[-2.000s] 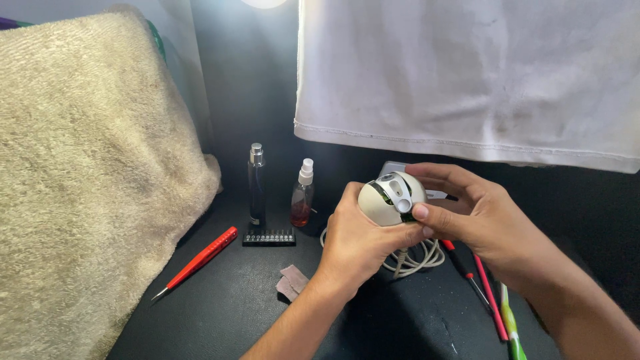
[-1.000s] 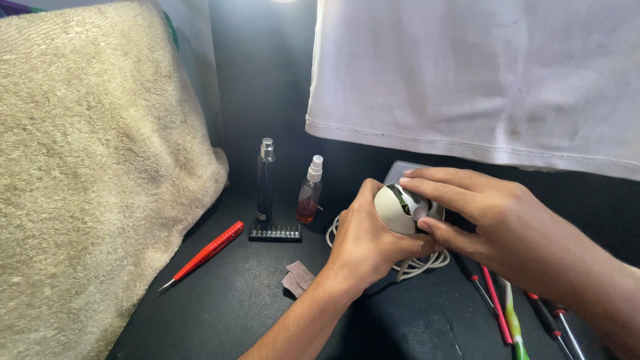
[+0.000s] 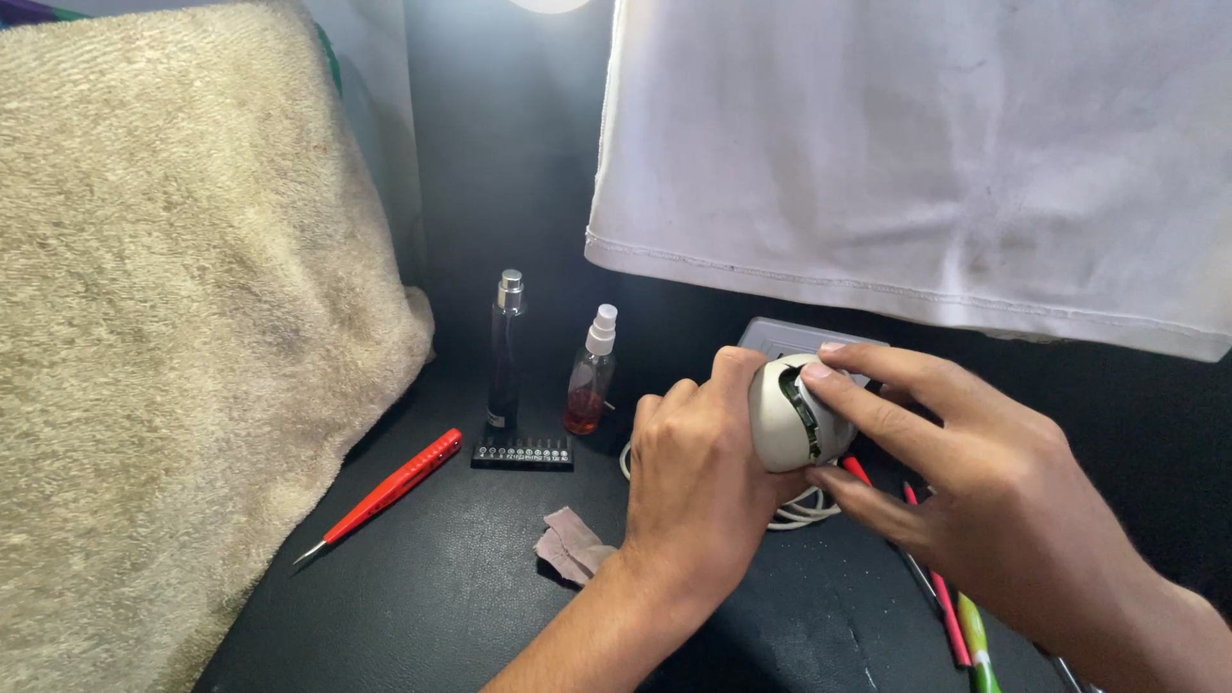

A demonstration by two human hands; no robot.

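Observation:
A rounded cream plastic device (image 3: 778, 423), perhaps a computer mouse, is held up between both hands, with a gap in its shell showing a green circuit board. My left hand (image 3: 698, 472) grips its left side. On the right, my right hand (image 3: 953, 452) pinches the shell, fingers on top and thumb below. A coiled pale cable (image 3: 804, 512) lies beneath, partly hidden by the hands. Red tweezers (image 3: 395, 486) rest at the left, beside a black holder of screwdriver bits (image 3: 523, 454). Crumpled pinkish-grey scraps (image 3: 573, 547) lie near my left forearm.
A dark spray bottle (image 3: 505, 356) and a clear one with red liquid (image 3: 589, 380) stand behind the bits. A grey box (image 3: 808, 337) sits behind the device. Pink (image 3: 948, 616) and green (image 3: 974, 640) tools lie under my right arm. A beige towel (image 3: 192, 318) and white cloth (image 3: 905, 164) flank the space.
The device has turned in my hands, so its round white part, visible two seconds ago, is now mostly covered by my right fingers. Both hands have stayed on it.

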